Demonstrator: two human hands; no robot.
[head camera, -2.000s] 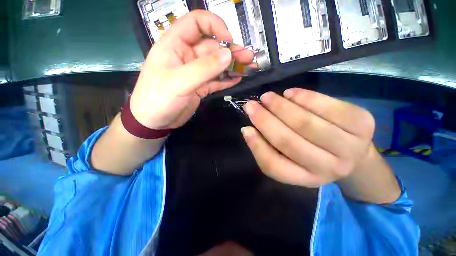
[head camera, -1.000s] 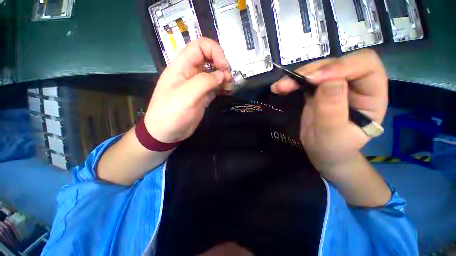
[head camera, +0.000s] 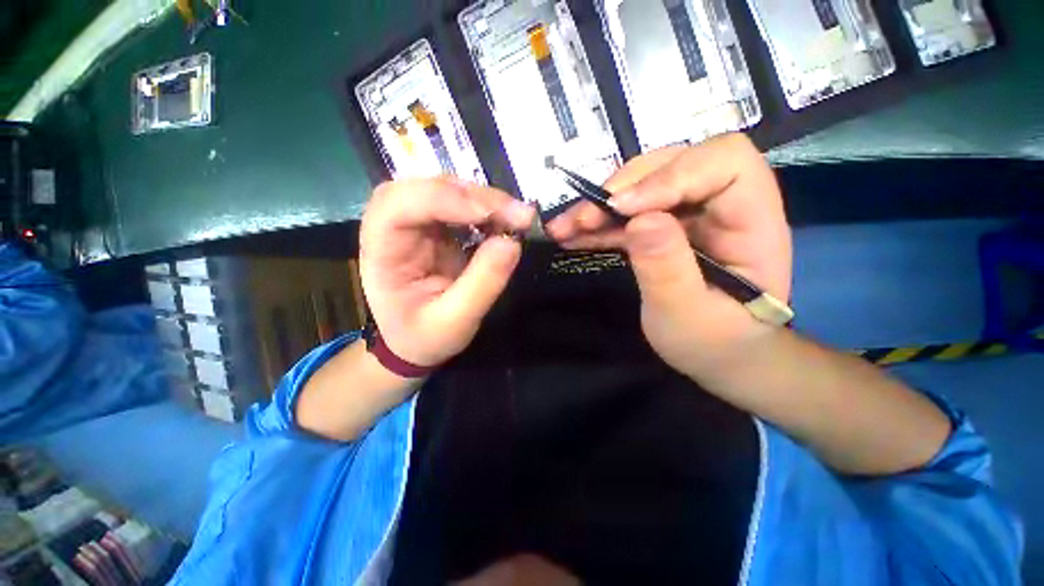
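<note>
My left hand (head camera: 441, 269) is curled around a few small, shiny parts, mostly hidden in the fingers; I cannot tell what they are. My right hand (head camera: 698, 252) holds slim black tweezers (head camera: 721, 275) with a pale yellow-green rear end. A tiny grey piece (head camera: 551, 163) shows at their tip, over the second phone frame (head camera: 527, 103). The fingertips of both hands nearly meet. The leftmost phone frame (head camera: 421, 120) has orange flex pieces at its middle.
A black tray (head camera: 458, 69) holds several phone frames in a row. A single loose frame (head camera: 172, 95) lies at the left on the green mat (head camera: 281, 137). Stacked pale trays (head camera: 200, 303) stand below the bench. A blue sleeve (head camera: 57, 332) of another person shows at the far left.
The right hand turned and now holds the tweezers pen-like, pointing up-left; it has moved in beside the left hand. The view has shifted, bringing the loose frame and blue sleeve further in.
</note>
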